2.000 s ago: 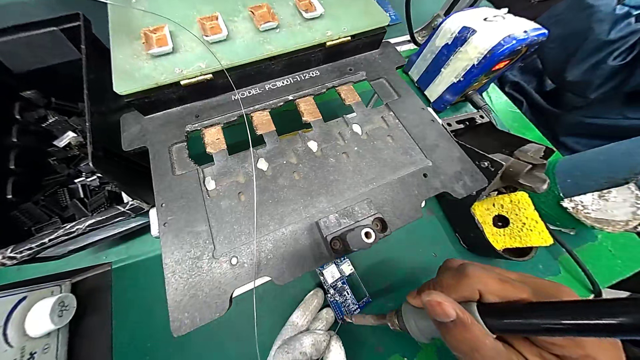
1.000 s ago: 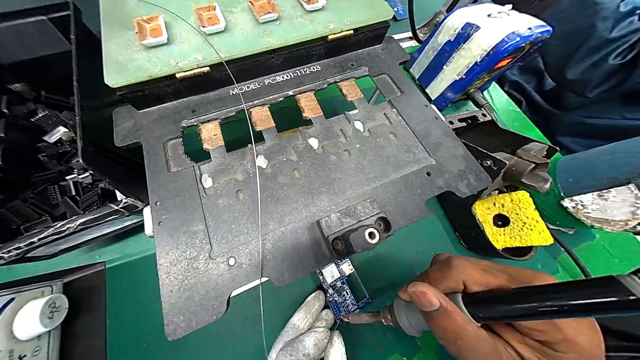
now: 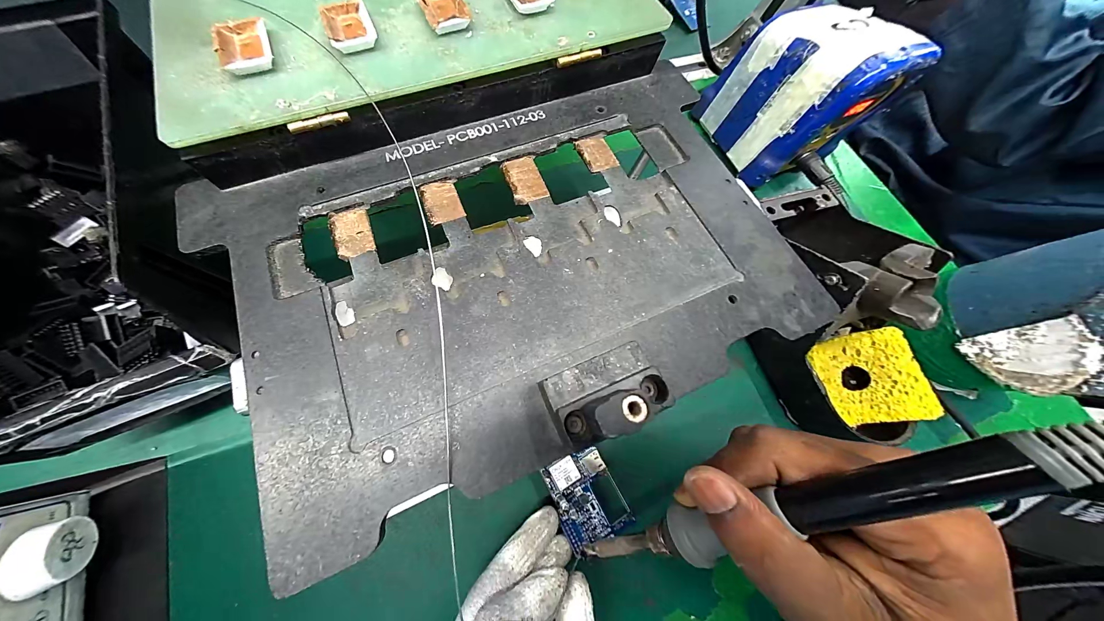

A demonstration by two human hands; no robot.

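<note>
A small blue circuit board [image 3: 586, 509] lies low in the view, near the front edge of the black fixture plate [image 3: 517, 328]. My left hand [image 3: 530, 573], in a pale, dirty glove, has its fingertips on the board's lower left edge. Bare and without a glove, my right hand [image 3: 828, 535] grips a soldering iron [image 3: 897, 487]. The iron's tip meets the board's lower edge, beside the gloved fingers. A thin wire [image 3: 442, 362] runs down across the plate and out at the bottom edge.
A hinged pale green panel [image 3: 492, 52] stands behind the plate. At right are a yellow sponge [image 3: 875, 375], a metal iron holder [image 3: 897, 289] and a blue and white device [image 3: 819, 86]. A box of black parts [image 3: 78, 302] is at left, above a white round container [image 3: 47, 556].
</note>
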